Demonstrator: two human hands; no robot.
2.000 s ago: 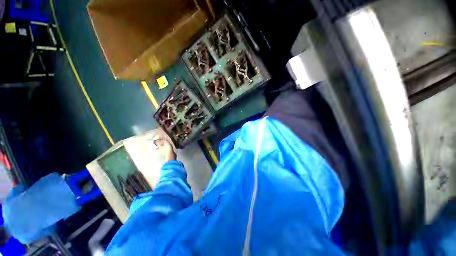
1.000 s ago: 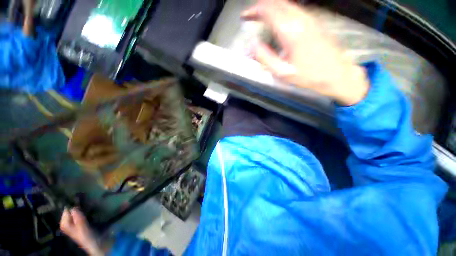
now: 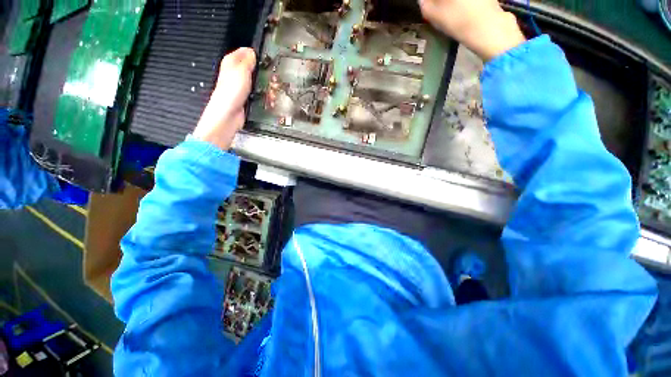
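Observation:
An empty four-pocket carrier (image 3: 340,88), grey-green with a dark rim and small coppery-brown clips, lies on the line behind the silvery rail (image 3: 353,166). My left hand (image 3: 234,92) grips its left rim; the fingertips are partly hidden at the edge. My right hand (image 3: 471,22) is at the carrier's upper right corner, cut off by the top of the picture. Its fingers are partly out of view, and whether they hold the rim is unclear.
Green board panels (image 3: 99,74) lie on a black mat at the left, beside a ribbed black plate (image 3: 180,66). Carriers (image 3: 246,224) are stacked low below the rail, near a brown carton (image 3: 110,235). A populated carrier (image 3: 658,158) is at the right edge. A blue sleeve (image 3: 26,162) shows far left.
The carrier has moved from my left side, low over the carton, onto the line. My left hand came up with it. My right hand moved from the bare line surface to the carrier's far corner.

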